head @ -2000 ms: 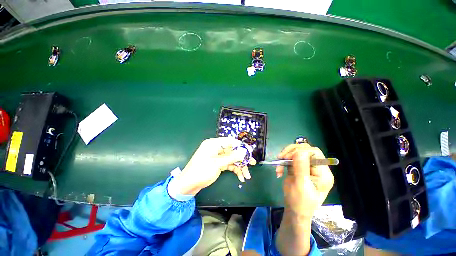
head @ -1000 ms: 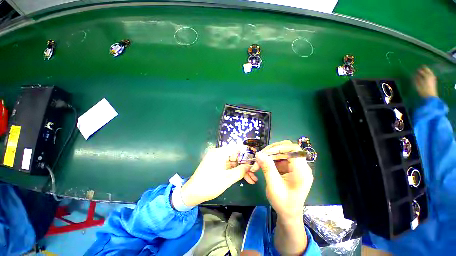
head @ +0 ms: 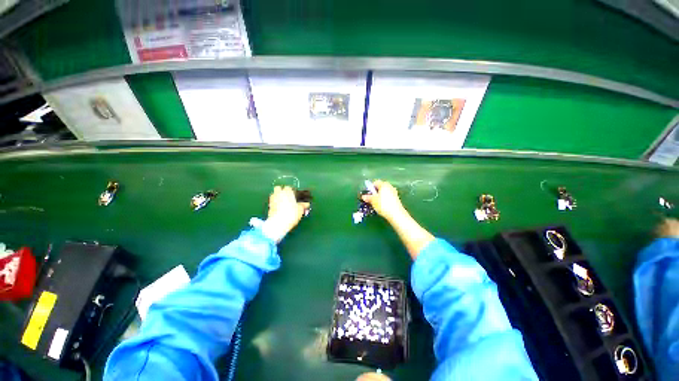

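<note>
My left hand (head: 285, 210) is at the back of the green bench, its fingers on a small dark round module (head: 304, 198) beside a drawn circle. My right hand (head: 385, 199) is to its right, fingers closed on another module (head: 363, 210) with a white tag. A pale thin piece shows at its fingertips; I cannot tell whether it is the tweezers. The square black parts tray (head: 406, 320), full of tiny white parts, lies nearer me, between my forearms.
Other modules lie along the bench (head: 109, 193) (head: 202, 199) (head: 487, 208) (head: 566, 199). A black divider bin (head: 532, 257) stands right, a black box (head: 74, 298), white paper (head: 161, 289) and red item (head: 16, 274) left. Instruction sheets (head: 308, 108) hang behind. Another person's hand (head: 666, 228) is far right.
Both hands have moved from near the parts tray to the back of the bench and apart. The view has tilted up, showing the instruction sheets.
</note>
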